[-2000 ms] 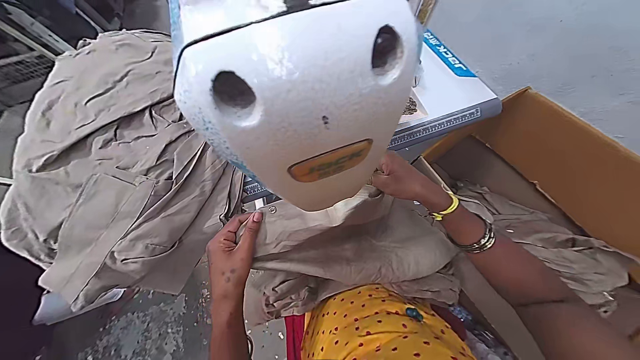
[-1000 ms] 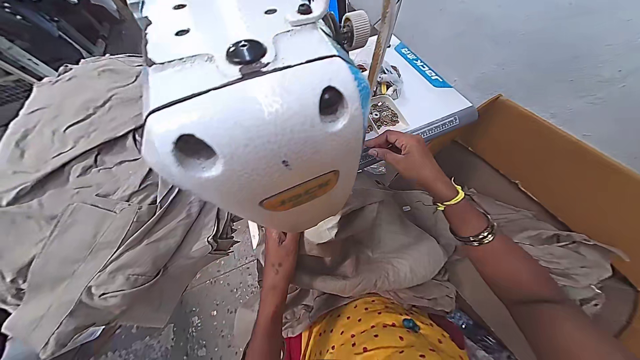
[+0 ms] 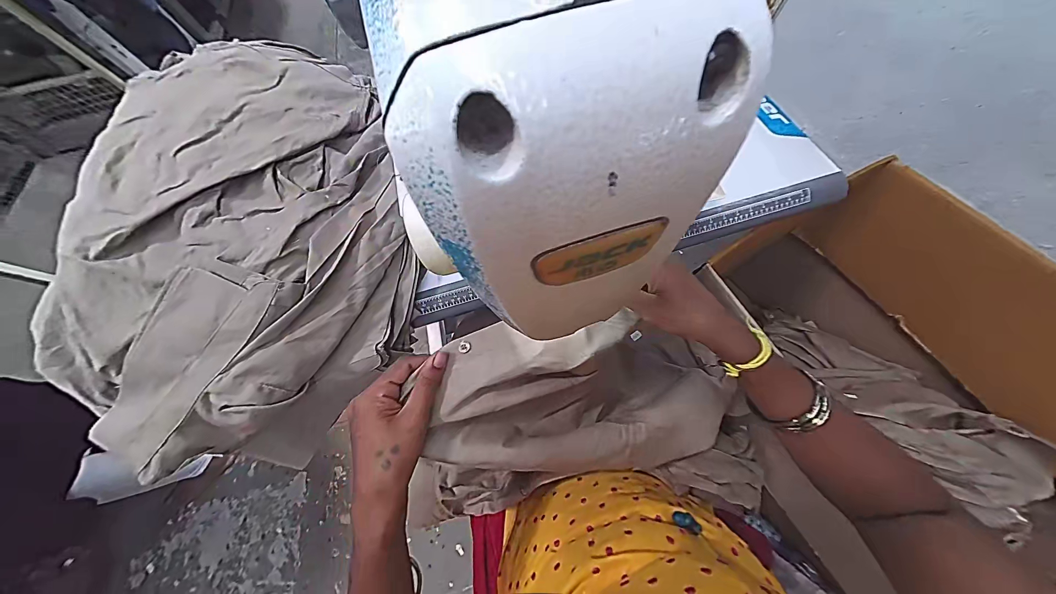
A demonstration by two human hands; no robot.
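Observation:
A white Jack machine head fills the upper middle of the view. Beneath it a beige cloth garment drapes over my lap. My left hand pinches the garment's edge between thumb and fingers, beside a small round metal snap or button. My right hand is at the garment's upper edge, right of the machine head's lower tip; its fingertips are partly hidden, so its grip cannot be made out. A yellow band and metal bangles circle the right wrist.
A heap of beige garments lies at left. On the right stands an open cardboard box with more beige cloth in and along it. A white table edge with a printed ruler runs behind the machine head.
My right hand has left the tray of small parts behind the machine head and come back to the garment. My left hand, partly hidden a second ago, shows at the garment's left edge. The view has shifted.

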